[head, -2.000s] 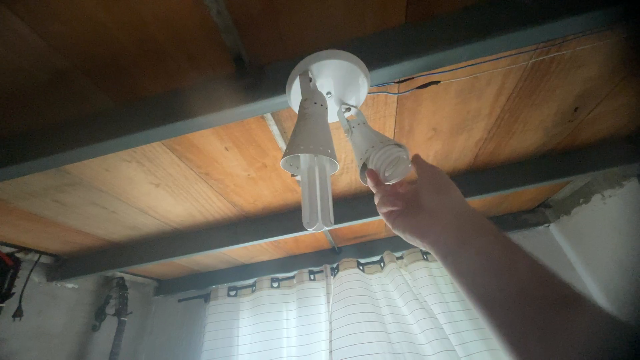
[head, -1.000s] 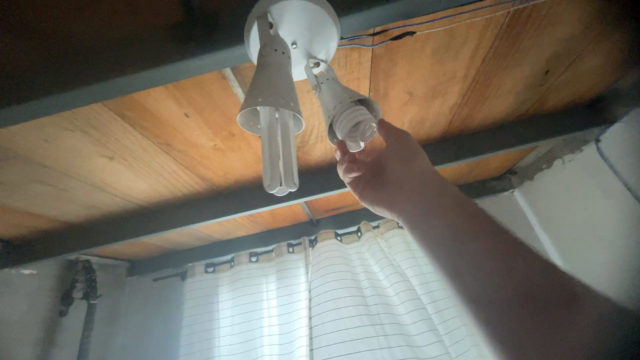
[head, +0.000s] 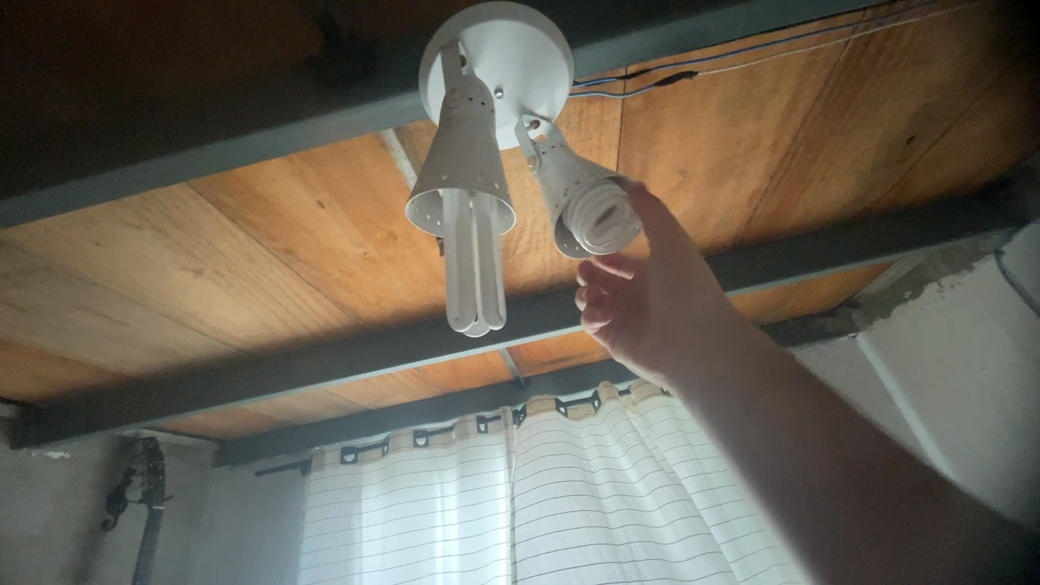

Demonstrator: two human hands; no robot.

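My right hand (head: 642, 284) reaches up from the lower right to a white spiral compact fluorescent bulb (head: 603, 218). One digit lies along the bulb's right side, a fingertip is at its lower edge, and the other fingers are curled below. The bulb sits inside a perforated white metal lamp shade (head: 561, 175), tilted down to the right. Beside it on the left, a second perforated shade (head: 463, 154) points down around a long tube-type fluorescent bulb (head: 475, 264). Both shades hang from a round white ceiling base (head: 520, 61). Neither bulb looks lit. My left hand is out of view.
Dark beams (head: 341, 357) cross the wood-plank ceiling (head: 268, 236). Blue and white wires (head: 674, 79) run rightward from the lamp base. Striped white curtains (head: 406, 504) hang below from a rod, and a dark instrument headstock (head: 149, 479) stands by the left wall.
My right hand's fingers have shifted around the spiral bulb; the lower fingers are now curled beneath it. The view has moved, with the lamp now higher in the picture.
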